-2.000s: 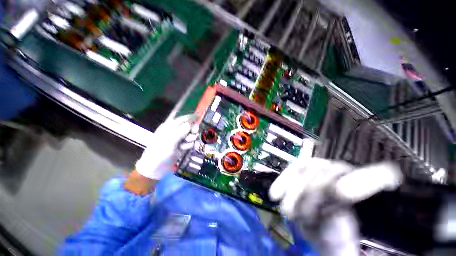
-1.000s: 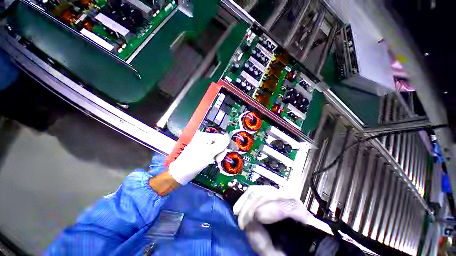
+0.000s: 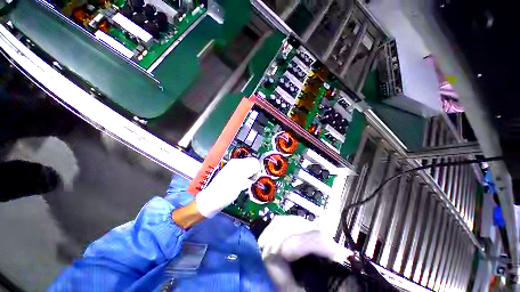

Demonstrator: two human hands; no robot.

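Observation:
The toroid board (image 3: pixel 279 197) lies in front of me, with three orange-copper rings in a row, a red edge strip (image 3: pixel 225 140) on its left and a silver-white edge on its right. My left hand (image 3: pixel 229 183), in a white glove, is over the board's left part, fingertips beside the rings; whether it holds anything small is hidden. My right hand (image 3: pixel 302 239), gloved, is at the board's near edge, closed around the black electric screwdriver (image 3: pixel 322 274). The screwdriver's tip is hard to make out near the board's lower edge.
The transformer board (image 3: pixel 311 97) lies just beyond, on a green carrier pallet. Another pallet (image 3: pixel 122 85) with a board is at upper left. A roller conveyor (image 3: pixel 425 211) runs at right, with a black cable (image 3: pixel 393 177) across it. A pale box (image 3: pixel 419 74) stands at upper right.
Since two seconds ago my left hand has moved from the board's left edge in over the board. My right hand has moved left and down to its near edge, still with the screwdriver.

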